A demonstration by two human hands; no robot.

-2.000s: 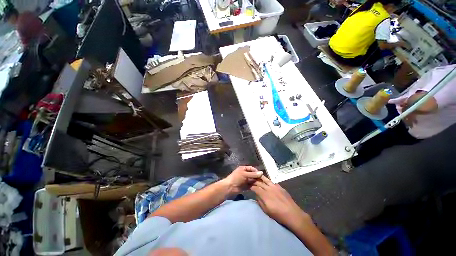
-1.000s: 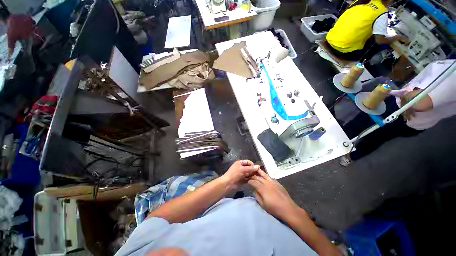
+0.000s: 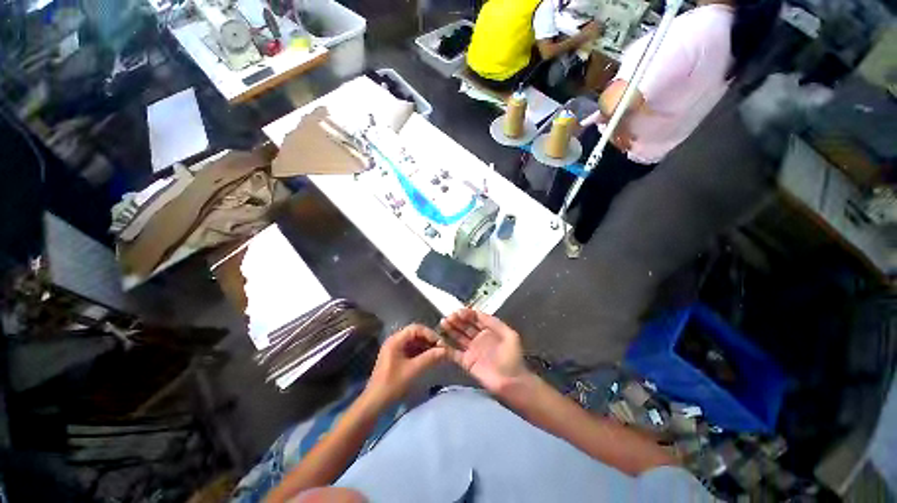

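Observation:
My left hand (image 3: 406, 358) is in front of my body, its fingertips curled together beside my right fingers. My right hand (image 3: 484, 346) is palm up with its fingers spread a little. A small dark item (image 3: 445, 340), perhaps thread or a scrap, seems to be at the fingertips between the hands; it is too small to tell. Both hands are just off the near end of the white sewing table (image 3: 526, 257). The sewing machine (image 3: 476, 228) with blue trim stands on that table.
Brown fabric bundles (image 3: 202, 201) and a white-topped stack (image 3: 280, 285) lie to the left. A blue plastic crate (image 3: 644, 344) and fabric scraps (image 3: 639, 408) are at the lower right. A person in pink (image 3: 679, 74) stands behind the thread cones (image 3: 561, 136); another wears yellow (image 3: 504, 39).
The view has turned right, so the table and stack have shifted left and the blue crate shows more fully. My hands have parted slightly, and my right palm has turned up and opened.

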